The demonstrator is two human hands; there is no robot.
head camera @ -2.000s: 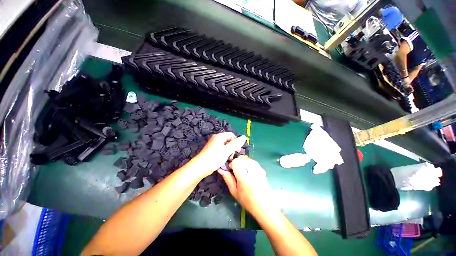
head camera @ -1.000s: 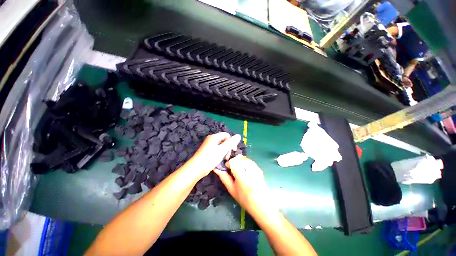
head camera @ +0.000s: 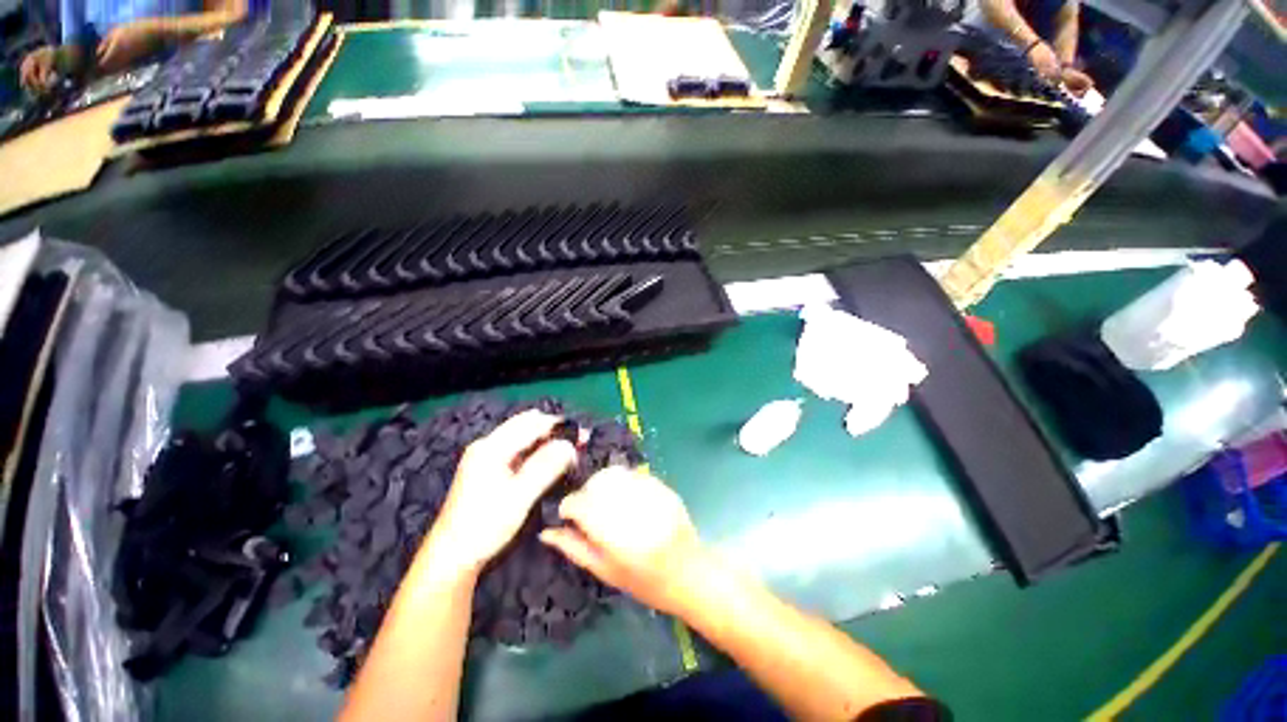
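Observation:
My left hand is over the heap of small dark grey pads, its fingers closed around a small dark piece that shows at the fingertips. My right hand is just to the right with curled fingers, close to the left hand. Whether it holds anything is hidden by the fingers. A long black tray behind the heap holds two rows of slanted black parts.
Loose black parts lie left of the heap, beside plastic-wrapped stacks. Right are a small whitish bottle, white crumpled cloth, a slanted black tray, and a black cloth-like lump. People's hands show across the conveyor.
The camera view has turned and tilted up, so the tray looks more level and the opposite bench shows. My hands have drawn slightly apart, and a dark piece now shows at my left fingertips.

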